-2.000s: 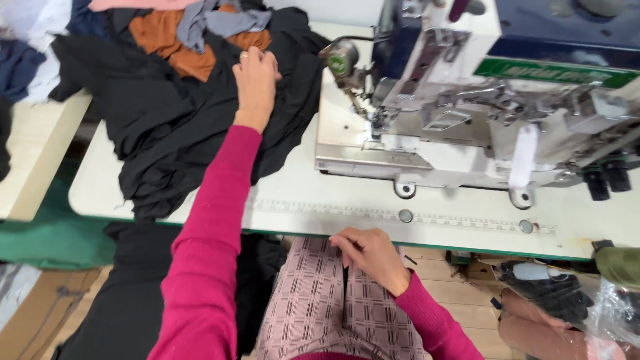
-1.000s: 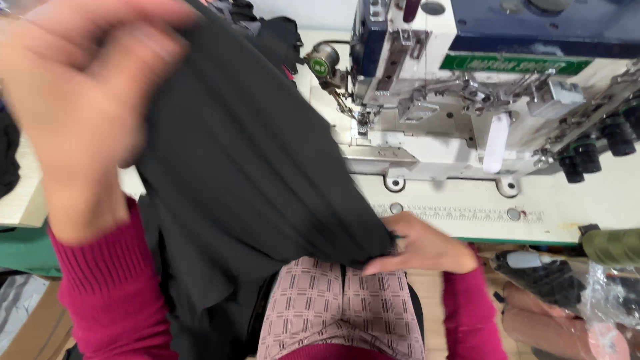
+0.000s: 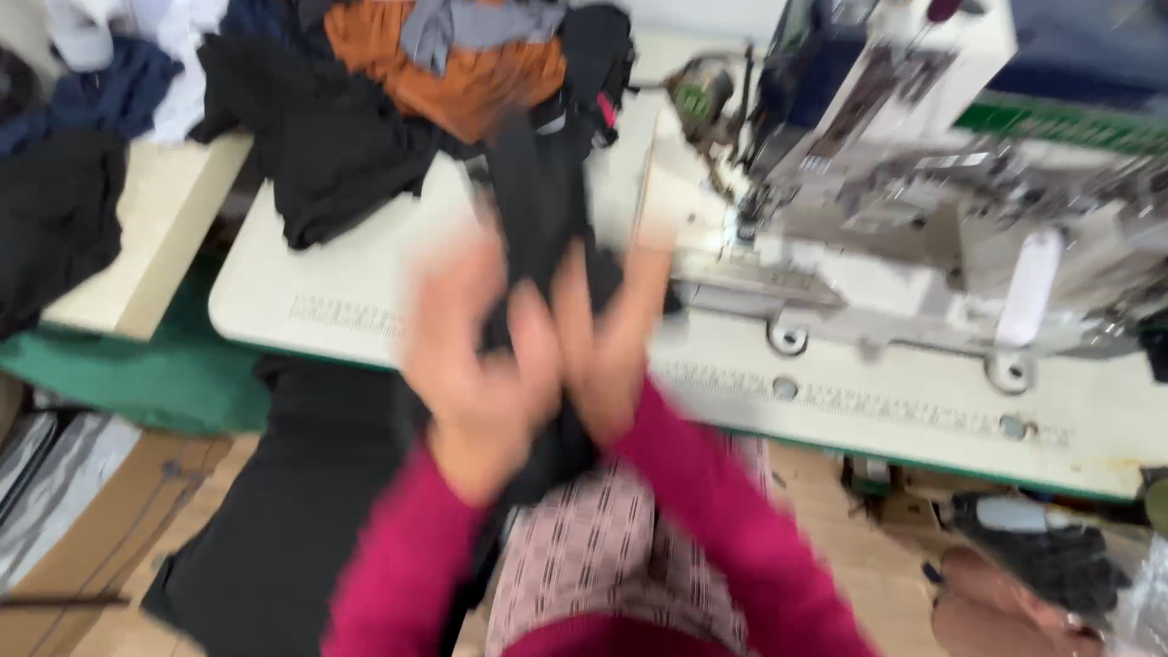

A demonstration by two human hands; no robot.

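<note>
Both hands are motion-blurred over a black fabric piece that runs from the table down over the front edge toward my lap. On the left side of this fabric is my left hand, fingers pointing up. My right hand is close beside it, across the fabric. Whether either hand grips the cloth cannot be told through the blur. To the right stands an industrial sewing machine, its needle area lit.
Black and orange cloth lie at the back left. A side table holds more garments. Black fabric hangs below the table's left part. A printed ruler runs along the table's front edge.
My left hand has come down from the upper left, and my right hand has moved left and up, so both are now close together. The black fabric is no longer stretched wide between them.
</note>
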